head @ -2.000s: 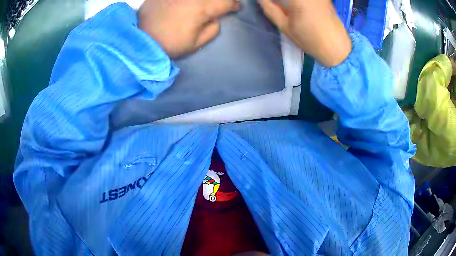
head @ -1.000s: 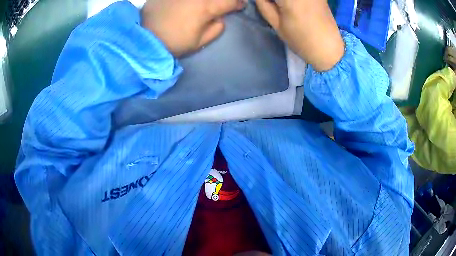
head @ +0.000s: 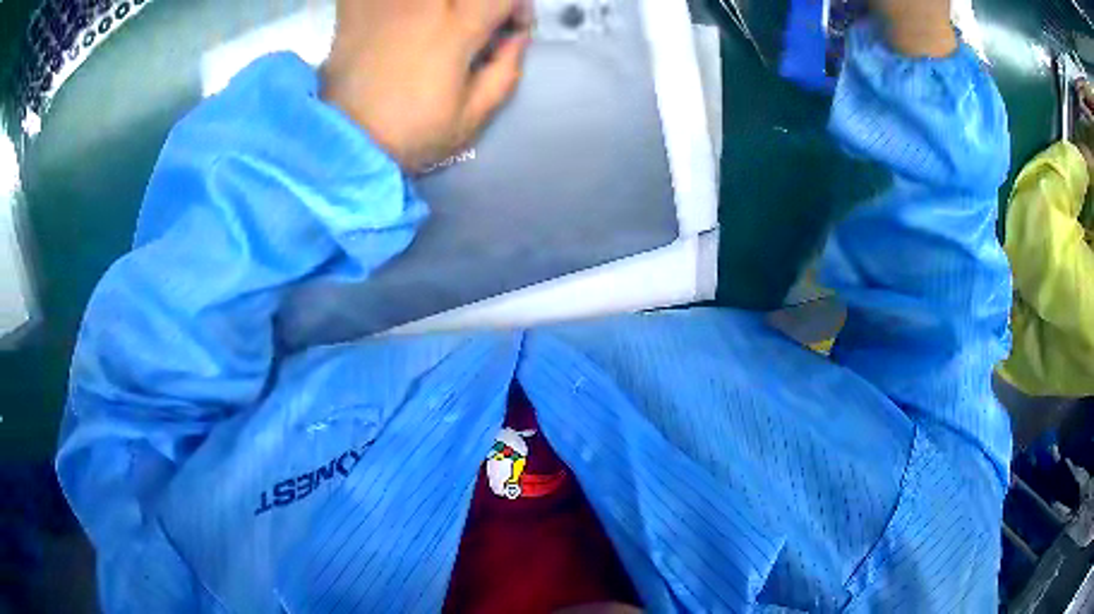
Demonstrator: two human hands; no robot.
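Note:
A grey tablet back cover [head: 564,180] lies on white separator sheets [head: 690,270] in front of me, logo letters partly showing and camera openings near its top right corner. My left hand [head: 420,78] is over the cover's upper left part; a small dark thing shows at its fingertips, but I cannot tell what it is or whether it is gripped. My right hand [head: 918,22] is at the blue parts bin [head: 806,46] at the top right, cut off by the picture's top edge, its fingers hidden.
A person in a yellow sleeve [head: 1050,276] is at the right edge. Clear film strips with rows of small black rings [head: 84,36] lie at the top left. A pale object [head: 14,264] is at the left edge. The bench mat [head: 774,180] is green.
My right hand has left the cover's top right corner and moved right to the blue bin. The camera openings and logo letters now show. My left hand has shifted slightly left.

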